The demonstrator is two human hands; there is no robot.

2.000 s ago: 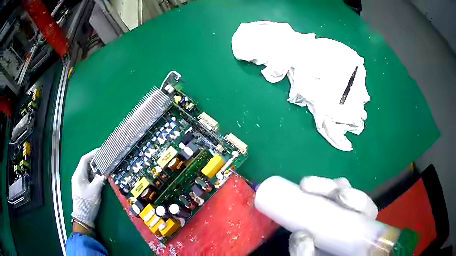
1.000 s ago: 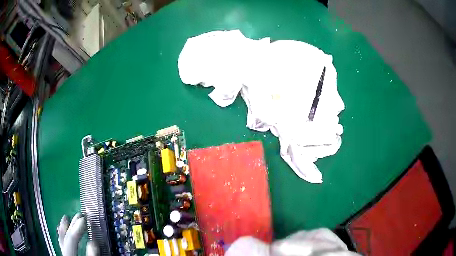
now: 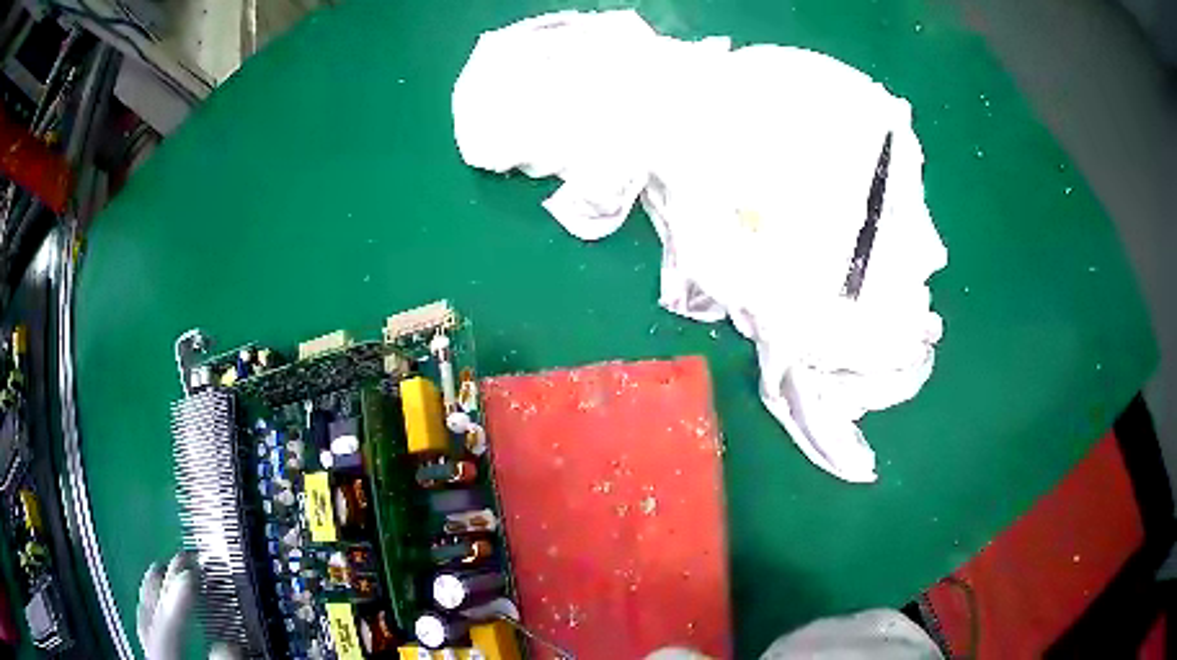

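The power board (image 3: 387, 503) lies at the lower left, partly on a red foam pad (image 3: 607, 503), its bottom cut off by the picture's edge. Its heat sink (image 3: 213, 503) runs along the left side. My left hand (image 3: 171, 612), in a white glove, is against the heat sink's left side; its lower part is cut off and its grip is unclear. My right hand (image 3: 852, 638), white-gloved, is mostly cut off at the bottom edge. It holds the dispensing syringe, which barely shows. The thin needle (image 3: 536, 638) reaches to the board beside the white-topped capacitors; its tip is hard to make out.
A crumpled white cloth (image 3: 800, 168) lies behind on the green bench (image 3: 323, 194), with a slim dark tool (image 3: 870, 215) on it. Red pads with black edging (image 3: 1052, 548) are at the lower right. A metal conveyor rail (image 3: 71, 477) with boards beyond runs along the left.
The board has turned from slanted to nearly upright in view and sits lower left. The syringe and my right hand have moved down, mostly out of view. The needle now shows at the board.
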